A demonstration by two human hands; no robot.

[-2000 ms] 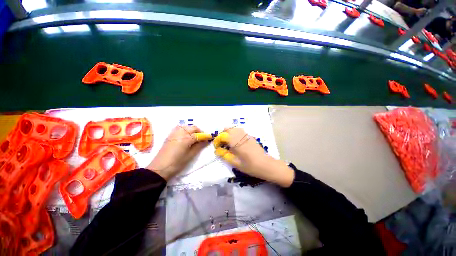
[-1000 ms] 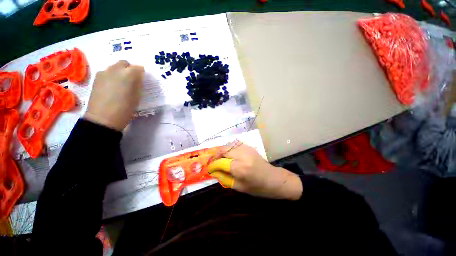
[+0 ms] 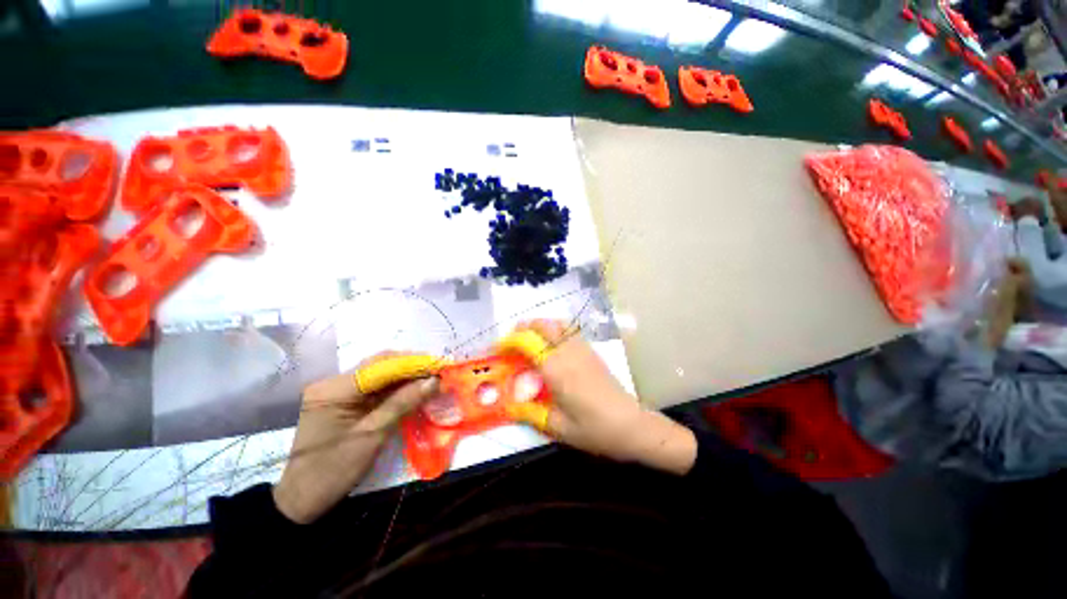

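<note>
An orange-red controller shell is held at the bench's front edge, over the printed sheet. My left hand, with a yellow finger cot, is at the shell's left end, its fingertips touching the upper left part. My right hand, with yellow finger cots, grips the shell's right end. Small dark marks show at the shell's top middle. Whether a small part is between my left fingertips cannot be told. A heap of small black parts lies on the white printed sheet beyond the hands.
More shells lie piled at left. Cardboard is at right, with a clear bag of orange parts on its right end. The green conveyor belt beyond carries spaced shells. A person in grey is at far right.
My left hand, earlier near the black heap and then closed over the sheet, has come to the shell. My right hand left the heap and took hold of the shell. The view has shifted.
</note>
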